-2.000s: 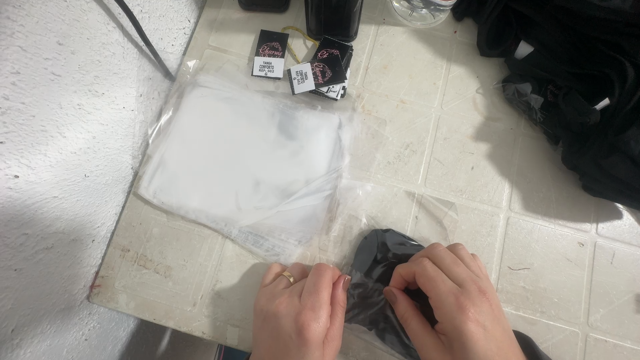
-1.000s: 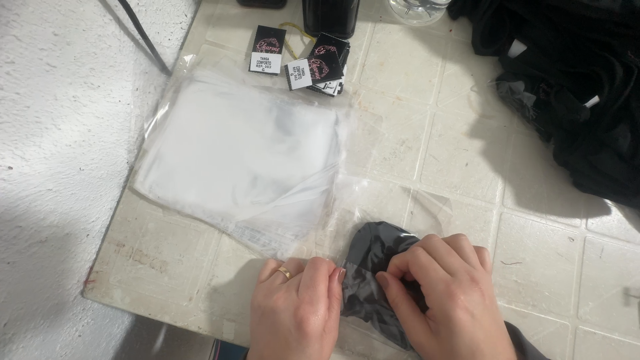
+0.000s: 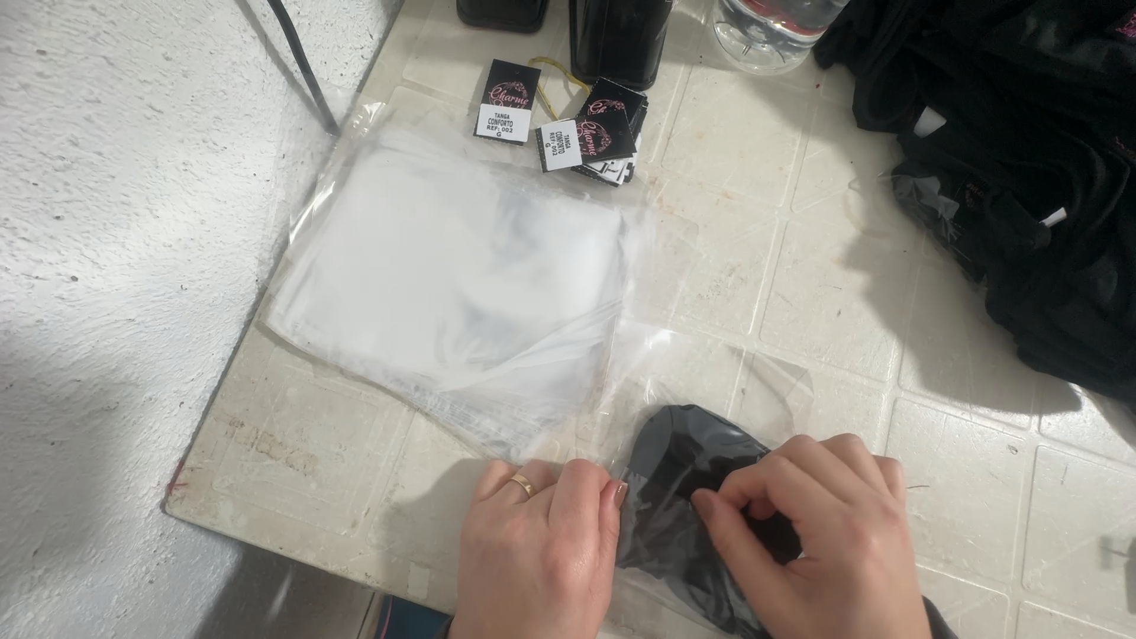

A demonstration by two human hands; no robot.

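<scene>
A folded black fabric item (image 3: pixel 683 461) lies inside a clear plastic bag (image 3: pixel 781 377) near the bottom of the view. My left hand (image 3: pixel 541 550) pinches the bag's left edge between thumb and curled fingers; a ring is on one finger. Over the right side of the black item, my right hand (image 3: pixel 816 532) has thumb and index finger close together on the bag, though the exact pinch is partly hidden. Just beyond my left hand lies a stack of clear plastic bags (image 3: pixel 461 284). Black-and-white printed tags (image 3: pixel 506 102) lie above the stack, several more in a pile (image 3: pixel 608 133).
A pile of black garments (image 3: pixel 1047 177) covers the upper right of the table (image 3: pixel 825 302). Along the far side stand black containers (image 3: pixel 619 40) and a clear vessel (image 3: pixel 768 35). A yellow band (image 3: pixel 555 80) lies by the tags. A textured white wall (image 3: pixel 133 222) borders the left edge.
</scene>
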